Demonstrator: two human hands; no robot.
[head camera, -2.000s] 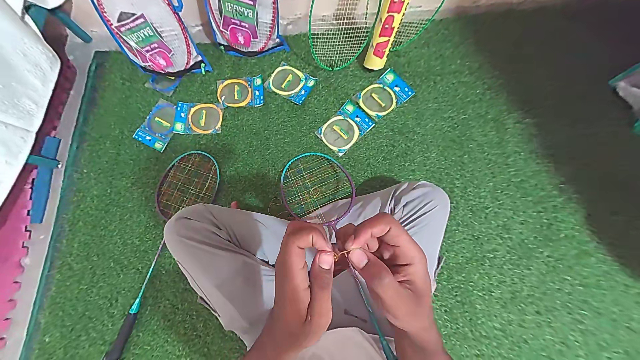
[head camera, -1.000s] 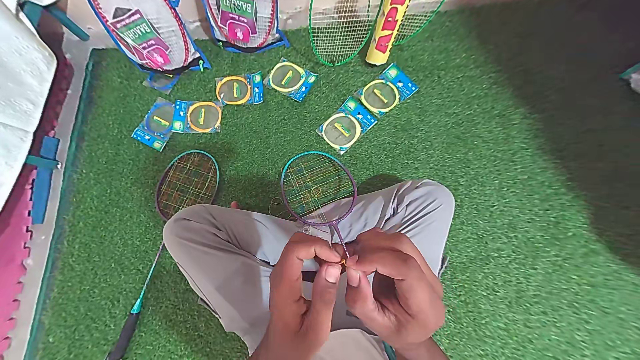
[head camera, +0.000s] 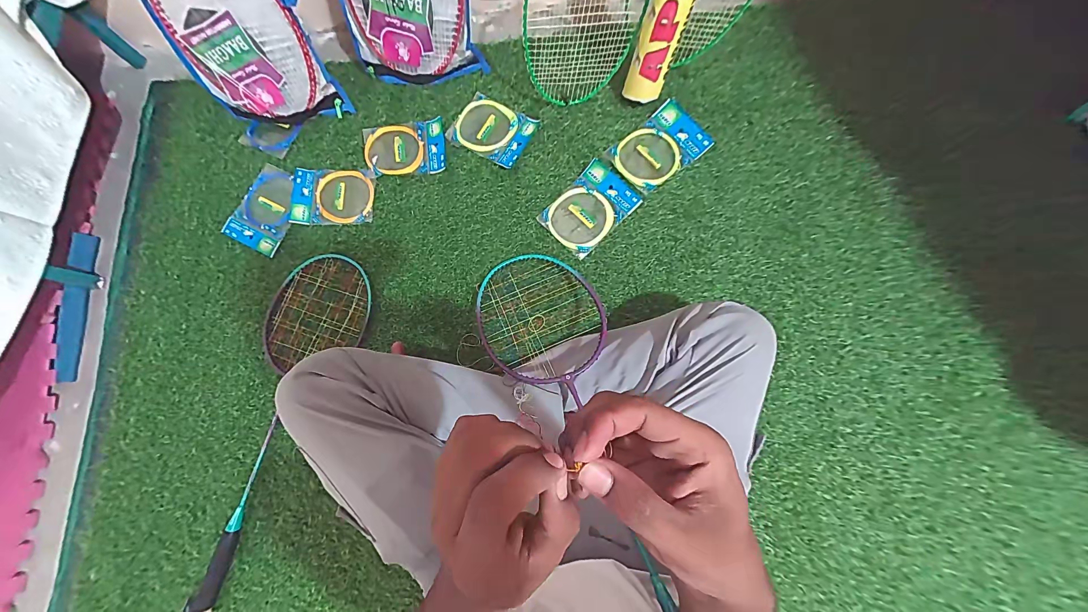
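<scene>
My left hand (head camera: 506, 510) and my right hand (head camera: 663, 493) meet above my lap, each pinching a thin yellow string (head camera: 578, 467) that is bunched between the fingertips. A badminton racket (head camera: 541, 319) with a teal and purple frame lies across my lap, its head forward of my hands; its shaft passes beneath them. Its yellow strings are partly laced, with loose loops of string at the left side and near the throat. A second badminton racket (head camera: 319, 306) lies on the turf to the left, beside my knee, its black grip toward me.
Packets of string (head camera: 344, 195) lie in rows on the artificial turf, with more packets (head camera: 580, 217) to the right. Bagged rackets (head camera: 255, 59), green rackets (head camera: 578, 51) and a yellow tube (head camera: 654, 51) stand by the wall. A pink foam mat (head camera: 25, 476) runs along the left.
Both hands have shifted their finger positions around the yellow string. The fingers of my left hand are now more curled. The rackets and the packets stay where they were.
</scene>
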